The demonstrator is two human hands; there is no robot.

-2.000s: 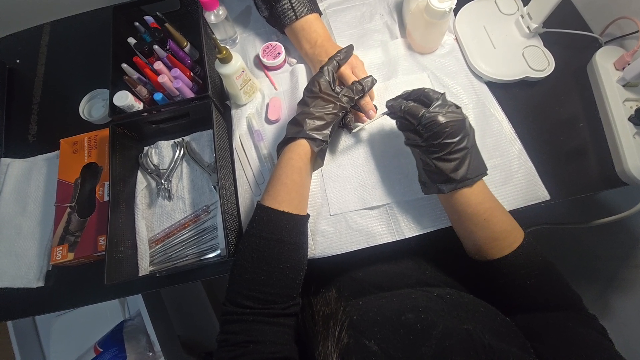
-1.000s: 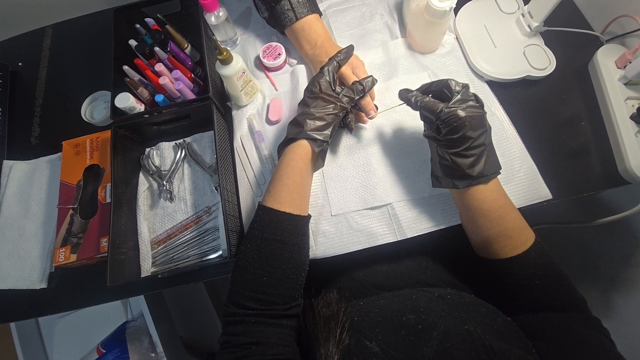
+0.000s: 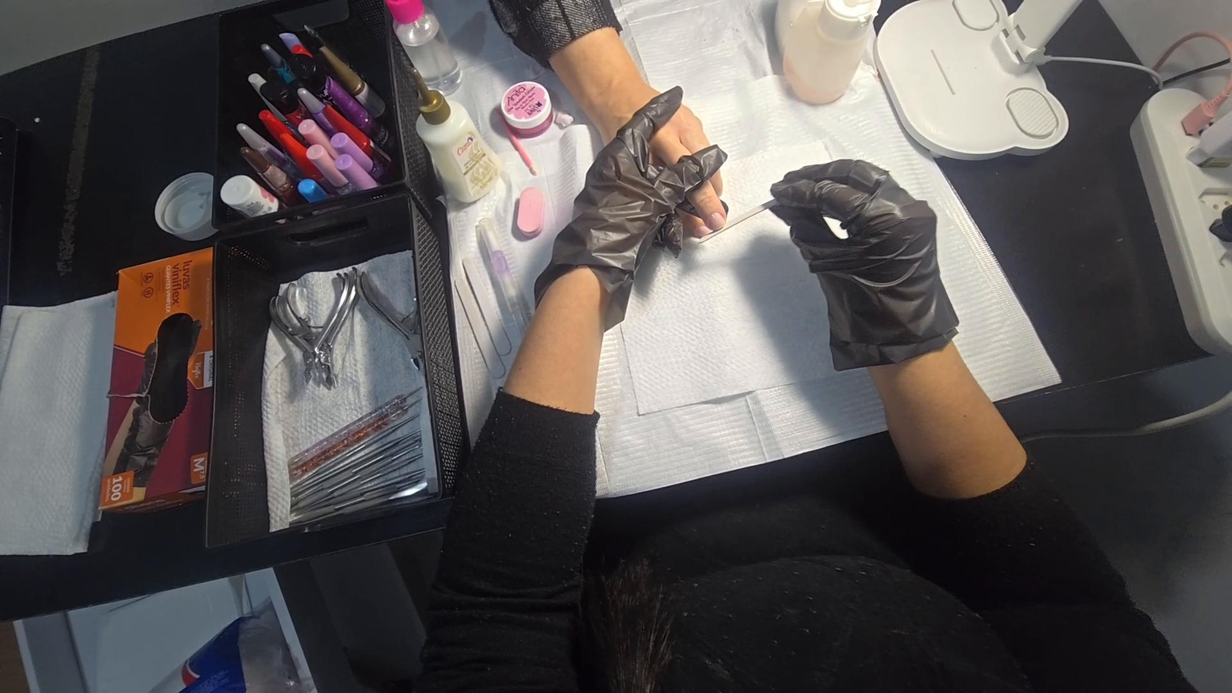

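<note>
My left hand (image 3: 630,197), in a black disposable glove, is closed around the fingers of another person's hand (image 3: 683,144), which reaches in from the top with one fingertip exposed. In my gloved right hand (image 3: 861,250) is a thin, pale nail file (image 3: 739,220), pinched between thumb and fingers. Its far end lies at the exposed fingernail. Beneath the hands is a white paper towel (image 3: 703,337). A pink oval block (image 3: 529,212) and a pink-lidded jar (image 3: 526,108) are to the left of my left hand.
At left, black mesh trays (image 3: 438,337) hold polish bottles, metal nippers (image 3: 318,332) and slim metal tools. A glove box (image 3: 159,385) lies beside them. Bottles, one a white-capped pump bottle (image 3: 828,48), stand at the back. A white lamp base (image 3: 972,87) and power strip (image 3: 1189,212) are at right.
My right hand has shifted slightly right since the oldest frame, and more of the file shows. My left hand and the other person's hand have stayed nearly still.
</note>
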